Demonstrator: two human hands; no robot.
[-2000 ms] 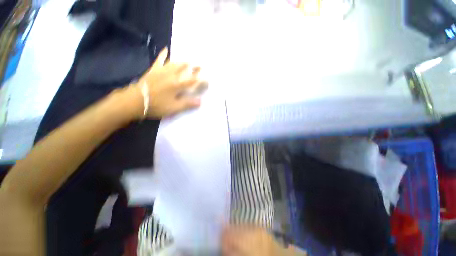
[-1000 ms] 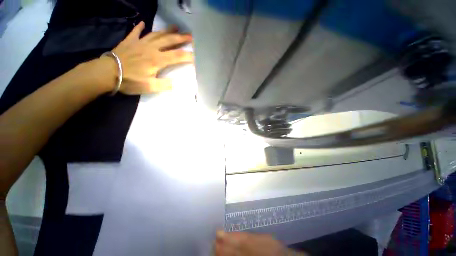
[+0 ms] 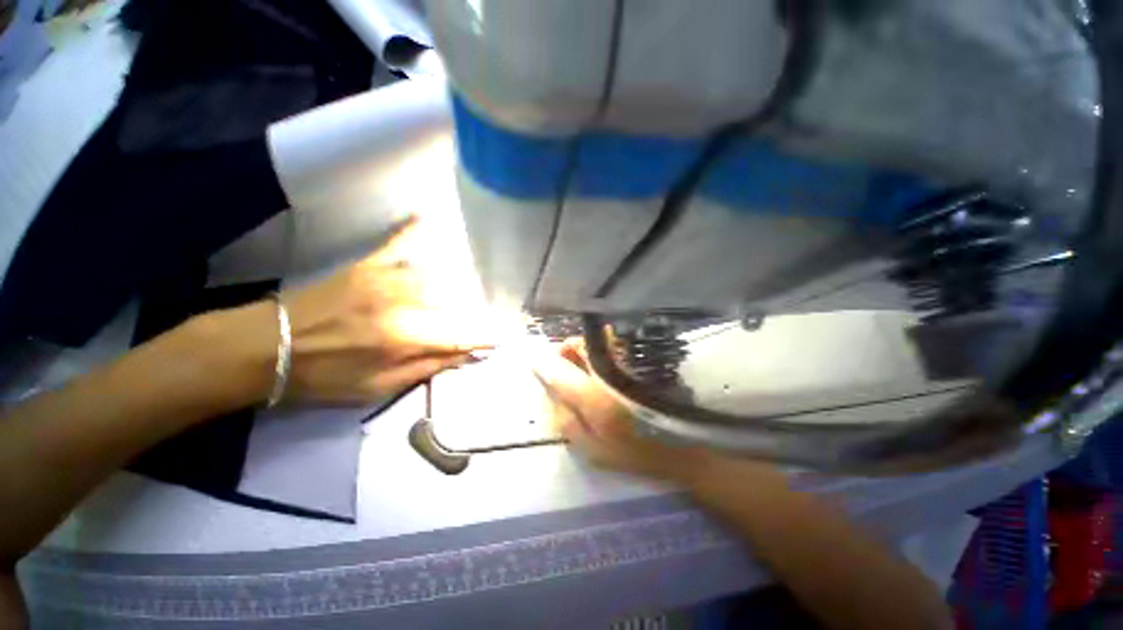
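The white strip lies left of the needle, its upper end by the machine head, partly under my left hand. The black garment panel lies left of it, with dark and pale pieces near the front. My left hand is spread flat on the cloth, fingertips near the presser foot. My right hand is on the needle plate, fingertips right by the presser foot under the lamp glare. Whether it pinches cloth is hidden by glare.
The sewing machine head fills the upper right. A ruler tape runs along the table's front edge. A slide cover slot shows in the bed. A blue plastic basket with red stuff beside it is at lower right. A white roll stands at the top.
The white strip no longer hangs over the front edge; it now lies further back. My left hand has come down toward the needle. My right hand has moved up from the front edge to the presser foot.
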